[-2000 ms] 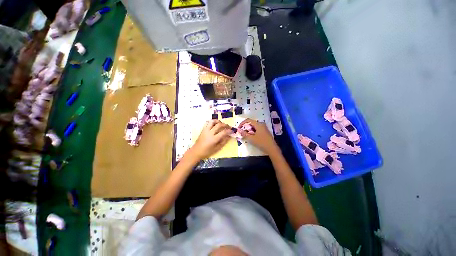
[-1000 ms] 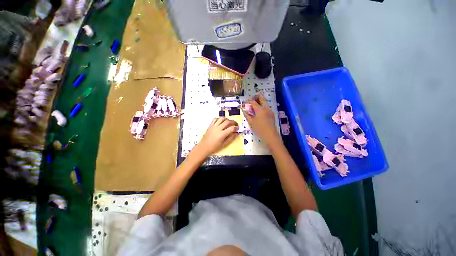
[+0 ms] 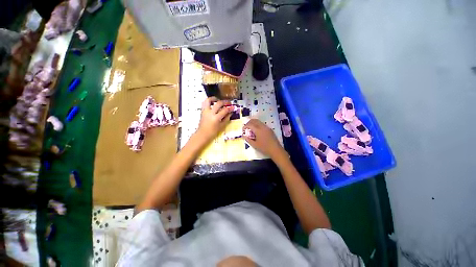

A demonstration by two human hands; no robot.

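Observation:
My left hand (image 3: 213, 118) is at the black locating blocks (image 3: 244, 111) on the perforated plate (image 3: 188, 99), with its fingertips at a small piece there; its grip is too small to make out. My right hand (image 3: 261, 136) is just below and to the right, its fingers closed on a pink plastic piece (image 3: 249, 133) over the yellow base sheet (image 3: 216, 149). A brown-amber block (image 3: 228, 92) sits behind the black blocks.
Pink pieces lie clustered on the brown sheet (image 3: 133, 177) at left and in the blue bin (image 3: 300, 94) at right. One lies between plate and bin (image 3: 285, 124). A smartphone (image 3: 229, 60), a mouse (image 3: 260, 67) and the machine housing (image 3: 195, 18) are behind. A green conveyor (image 3: 86, 112) runs far left.
My left hand has moved forward to the black blocks. My right hand has come back from the blocks toward the yellow sheet. The camera view has also shifted.

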